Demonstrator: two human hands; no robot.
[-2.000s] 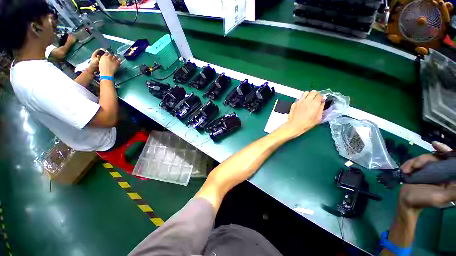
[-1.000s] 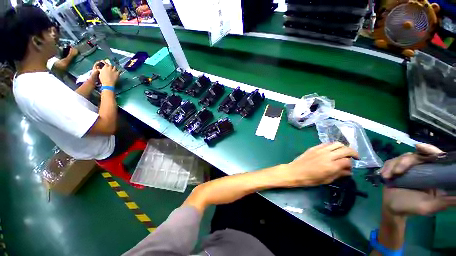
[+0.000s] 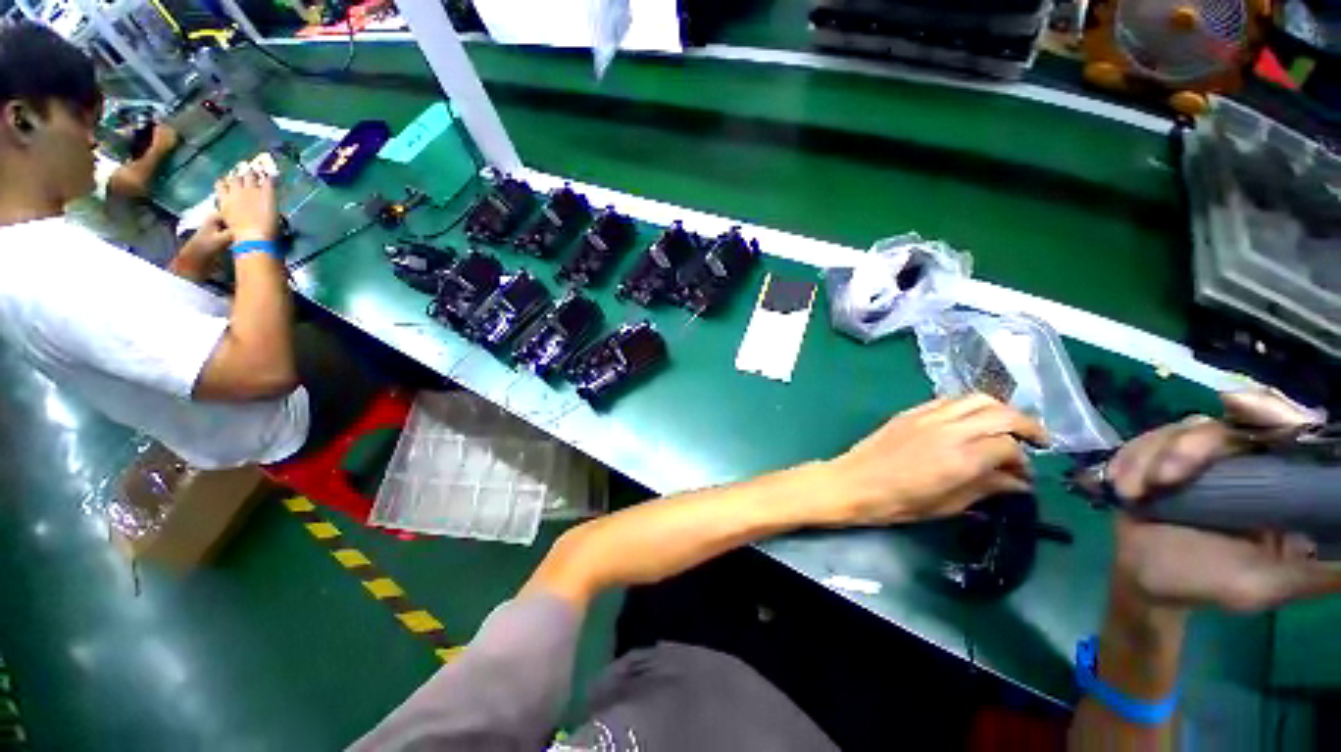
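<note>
My left hand (image 3: 941, 461) is over a black device housing (image 3: 994, 544) on the green bench, fingers bent down at its upper edge. The hand hides part of the housing, and I cannot tell whether the fingertips hold a small part. My right hand (image 3: 1199, 555) is wrapped around a thick grey electric screwdriver (image 3: 1250, 504), which lies nearly level, its dark tip pointing left toward my left fingertips. A clear parts bag (image 3: 1030, 367) with small dark pieces lies just behind my left hand. A crumpled plastic bag (image 3: 894, 288) lies farther back.
Rows of black units (image 3: 556, 326) stand on the bench at left of centre. A paper slip (image 3: 774, 341) lies beside them. Small black parts (image 3: 1147, 400) lie right of the bags. A seated person (image 3: 140, 316) works at left. Clear trays (image 3: 468, 467) are by a red stool below.
My left hand has moved from the crumpled bag back right and down to the housing. My right hand still holds the screwdriver. The camera view has shifted somewhat.
</note>
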